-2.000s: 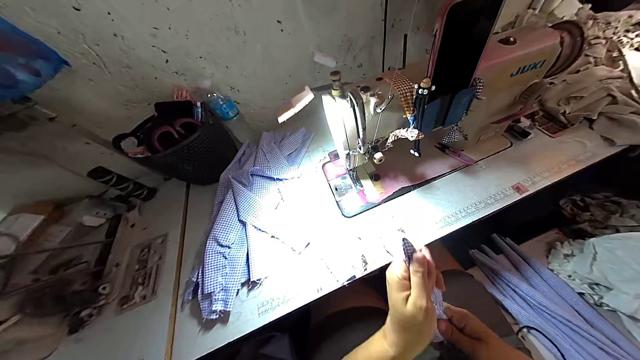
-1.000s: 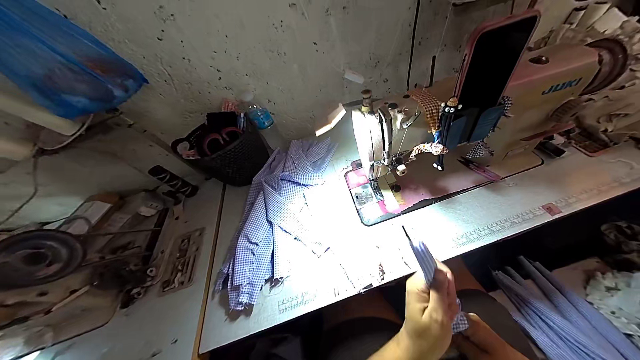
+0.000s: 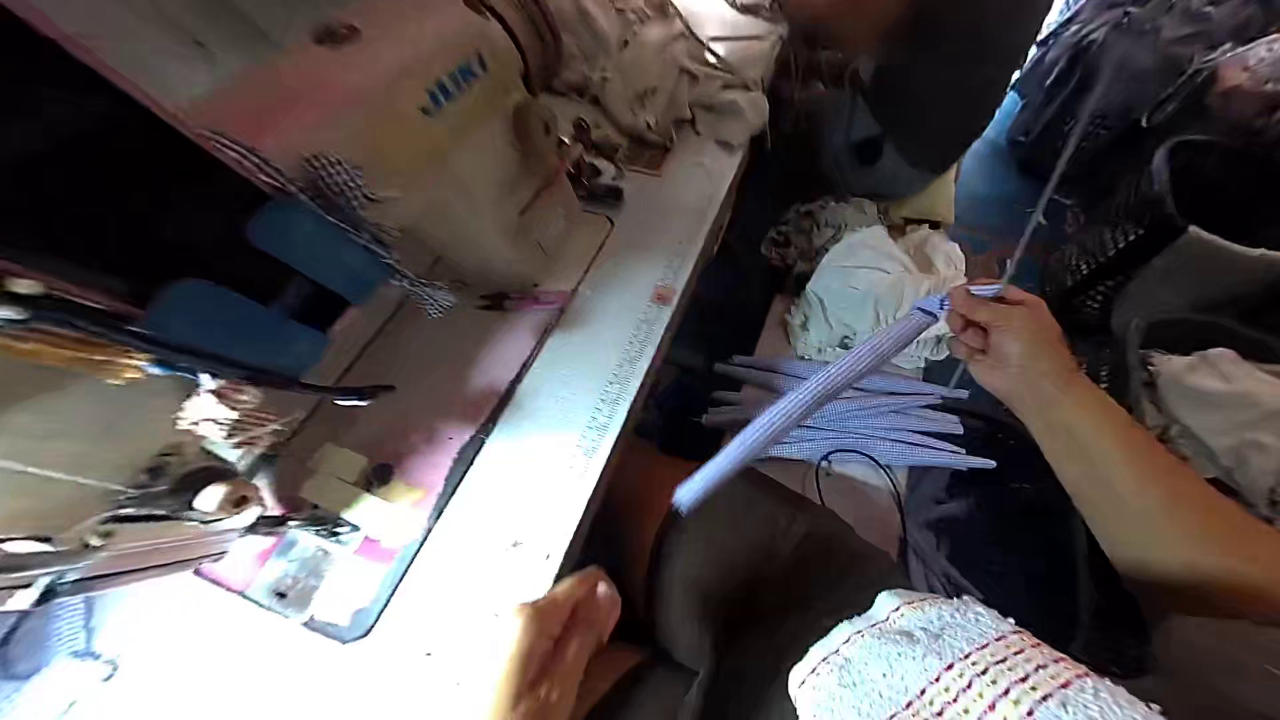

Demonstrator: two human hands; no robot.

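Observation:
My right hand (image 3: 1010, 340), out to the right, pinches one end of a narrow blue-and-white checked fabric strip (image 3: 810, 400). The strip slants down to the left, its other end loose above my lap. Below and behind it lies a pile of similar checked strips (image 3: 870, 435). By the front edge of the sewing table (image 3: 560, 400) is my left hand (image 3: 570, 630), partly cut off and blurred, fingers curled; whether it holds anything is unclear. A Juki sewing machine (image 3: 400, 120) fills the upper left.
White gathered cloth (image 3: 870, 280) lies behind the strips. A patterned towel (image 3: 960, 660) is at bottom right. Beige cloth (image 3: 660, 60) is heaped at the table's far end. A dark cable (image 3: 860, 455) loops by the strips. Part of another person (image 3: 940, 70) shows at top.
The view has swung right and closer to the machine. My hands, close together before, are now apart; the right one has carried a checked strip over beside the pile.

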